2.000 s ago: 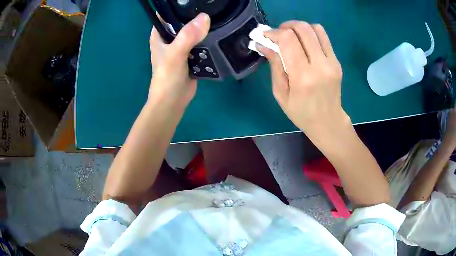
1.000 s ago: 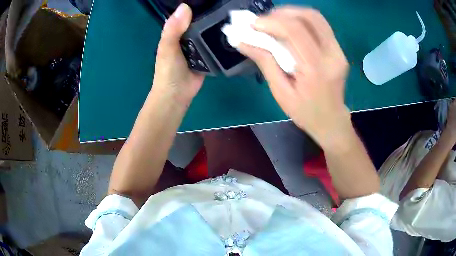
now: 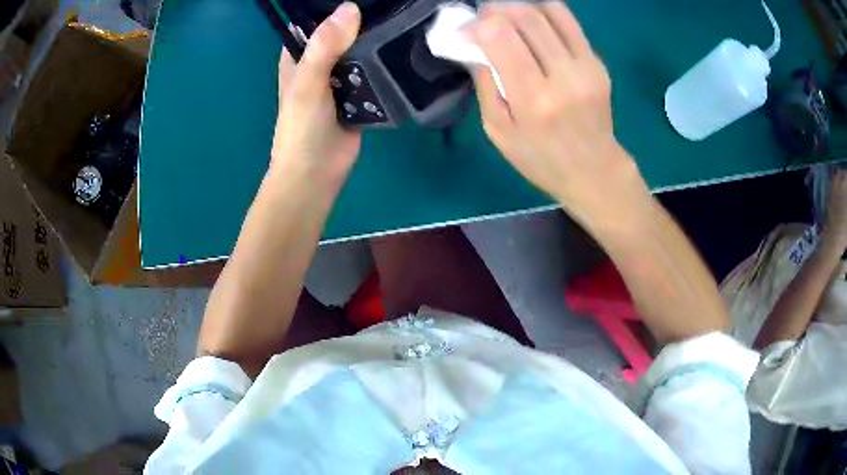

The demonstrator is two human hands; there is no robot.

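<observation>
The black-grey security camera (image 3: 401,88) is held up over the green bench at the top of the view, its upper part cut off by the frame edge. My left hand (image 3: 318,102) grips its left side, thumb on top, beside an LED panel with four pale dots (image 3: 360,95). My right hand (image 3: 548,97) pinches a crumpled white cloth (image 3: 453,35) against the dark square lens window (image 3: 415,61). The cloth and fingers hide part of the window. A thin black stick (image 3: 279,26) runs along the camera's left side.
A translucent wash bottle (image 3: 710,93) stands or lies at right on the green bench (image 3: 214,186), near another black unit (image 3: 799,116). An open carton (image 3: 46,139) with black units is at left. A red stool (image 3: 608,311) and another person's arm (image 3: 799,278) are at lower right.
The cloth has moved over the lens window, up and left overall, with my right hand. The camera has shifted slightly up and left. The bottle and bench edge appear a little higher in view.
</observation>
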